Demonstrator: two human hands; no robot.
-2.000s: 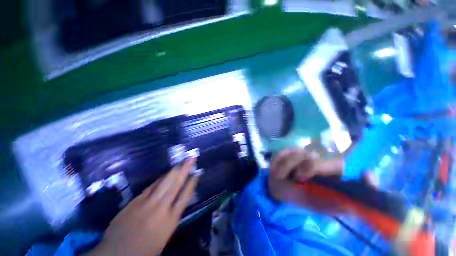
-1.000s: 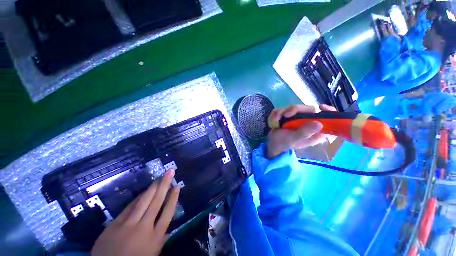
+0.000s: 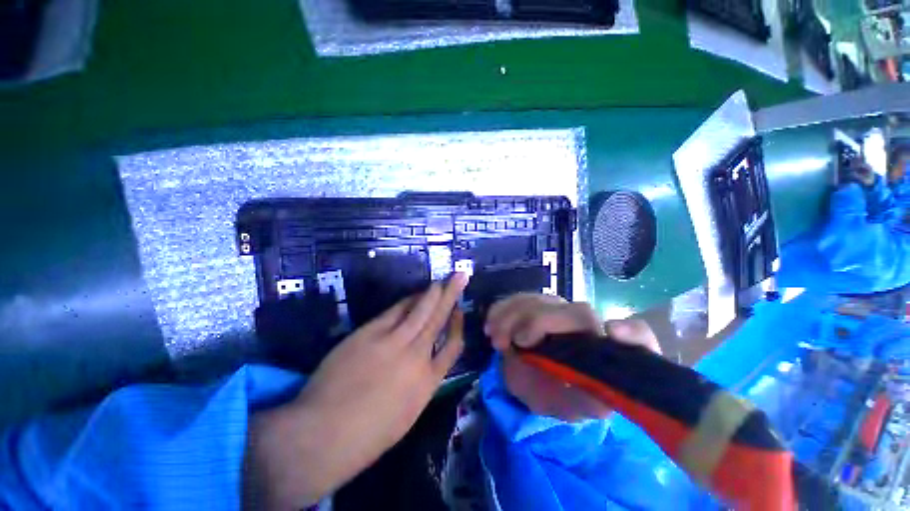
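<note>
A black plastic housing (image 3: 399, 225) lies on a silvery bubble-wrap sheet (image 3: 190, 200) in front of me. Small white metal brackets (image 3: 330, 283) sit on it left and right, and a narrow silver strip (image 3: 440, 261) runs near its middle. My left hand (image 3: 374, 384) lies flat over its lower middle, fingertips at a small bracket beside the strip; it grips nothing visible. My right hand (image 3: 554, 349) holds the orange and black electric screwdriver (image 3: 669, 399) over the lower right of the housing. The screwdriver's tip is hidden by my hand.
A round dark mesh dish (image 3: 624, 235) is right of the sheet. Another housing (image 3: 743, 215) on a white sheet stands further right. More units (image 3: 489, 10) lie across the green bench at the top. A coworker's blue sleeve (image 3: 863, 235) shows at the far right.
My right hand has moved from beside the dish down and left over the housing, tipping the screwdriver's rear end downward. My left hand stays on the housing. The whole view has shifted and turned.
</note>
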